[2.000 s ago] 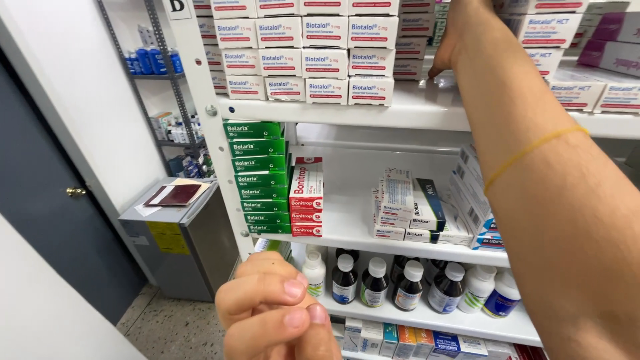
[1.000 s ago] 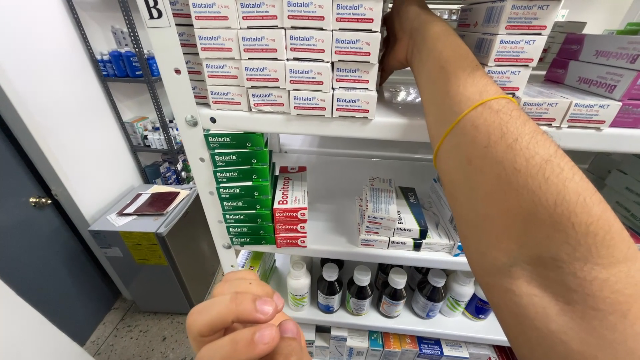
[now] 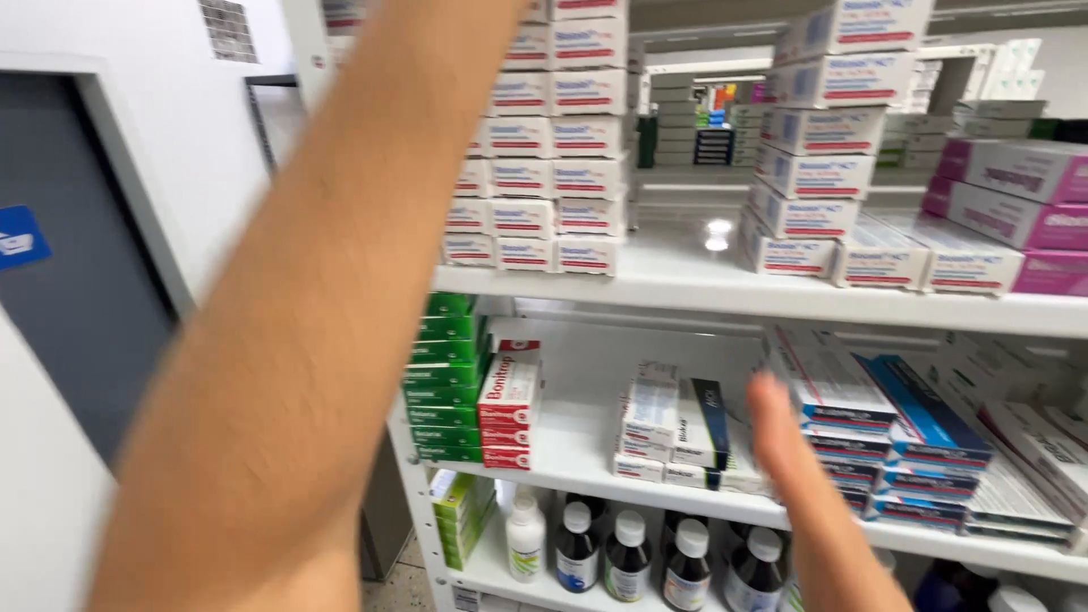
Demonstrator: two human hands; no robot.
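In the head view my left forearm [image 3: 297, 297] rises from the lower left past the top edge, in front of the stacked white, blue and red medicine boxes [image 3: 520, 136]; the left hand itself is out of frame. My right hand [image 3: 786, 450], blurred and seen edge-on, points up before the lower shelf. It is nearest to the stacked white and blue boxes [image 3: 846, 382] on its right and small white and navy cartons [image 3: 699, 425] on its left. Whether its fingers hold anything does not show.
Green boxes [image 3: 442, 374] and red-and-white boxes [image 3: 510, 391] stand at the lower shelf's left. Capped bottles [image 3: 629, 552] line the shelf below. White cartons [image 3: 824, 127] and purple boxes [image 3: 1020, 187] stand on the upper shelf [image 3: 722, 297]. A dark door [image 3: 76, 212] is at left.
The right hand has come down from the upper shelf to the lower shelf's front. The left arm, low in view before, now reaches up past the top edge. The view has shifted right.
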